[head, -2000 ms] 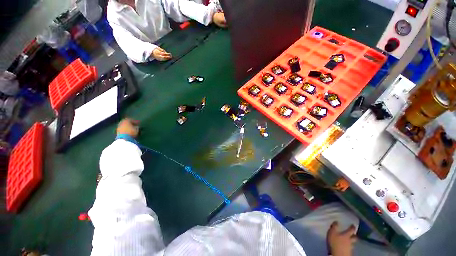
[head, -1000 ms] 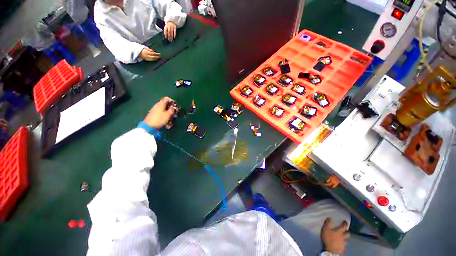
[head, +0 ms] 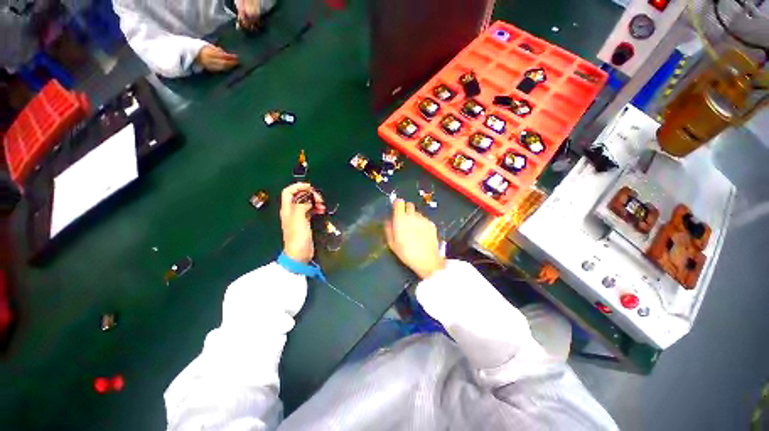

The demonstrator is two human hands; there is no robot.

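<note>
My left hand (head: 298, 220), with a blue wrist strap (head: 297, 267), is closed on a small dark electronic module (head: 314, 202) over the green mat. A small gold-orange part with a thin tail (head: 331, 229) shows just right of its fingers. My right hand (head: 412, 238) is at the mat's near edge, its fingertips on the end of the thin pale pointed tool (head: 392, 196); most of the tool is hidden. Loose modules (head: 371, 171) lie beyond and between the hands. Another module (head: 259, 199) lies left of my left hand.
An orange-red tray (head: 499, 187) partly filled with modules is at right. The white press (head: 573, 238) stands beyond it, with copper-brown nests (head: 680, 246). A document holder (head: 156, 156) is at far left. Another person's hands (head: 217, 58) are across the bench.
My right hand has come up from my lap to the pale tool. My left hand has moved right and now holds a module. The view has shifted, and the press nest shows more openly.
</note>
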